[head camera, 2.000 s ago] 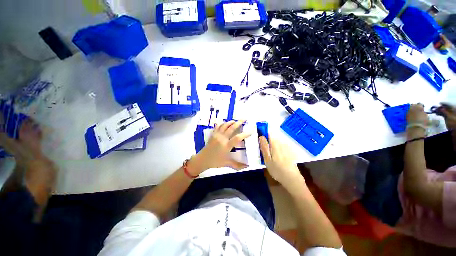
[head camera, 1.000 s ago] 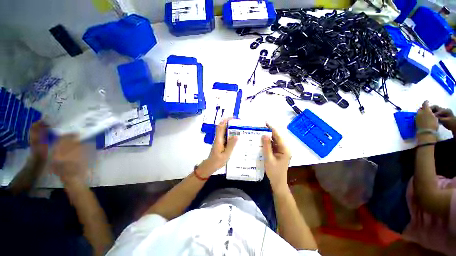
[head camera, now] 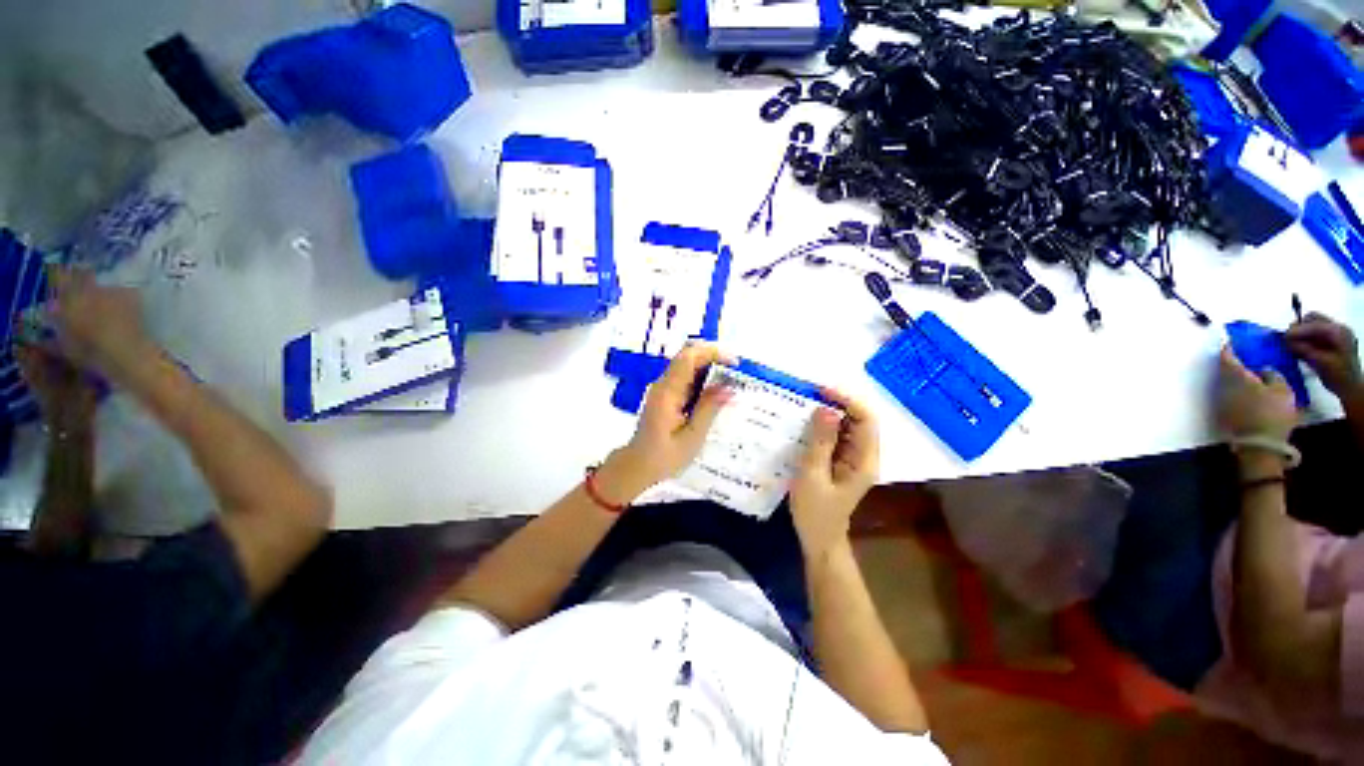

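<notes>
A box sleeve (head camera: 744, 443) with its white, small-text back facing up is held over the table's front edge, tilted. A blue strip shows along its far edge. My left hand (head camera: 676, 419) grips its left side and my right hand (head camera: 832, 458) grips its right side, thumbs on top. Whether a tray is inside is hidden. Flat printed sleeves (head camera: 667, 307) lie just beyond my left hand. A blue insert tray (head camera: 947, 385) with a black cable on it lies to the right of my right hand.
A large black cable pile (head camera: 1017, 142) lies at the upper right. A sleeve stack (head camera: 549, 225), blue trays (head camera: 401, 210) and white-topped boxes (head camera: 374, 353) stand left of centre. Two stacks are at the back edge. People's arms (head camera: 225, 434) work at both sides.
Since one second ago, the held sleeve has turned slightly and tilted in both hands. The left neighbour's hands have moved away left, and a white-faced box now lies on the left pile.
</notes>
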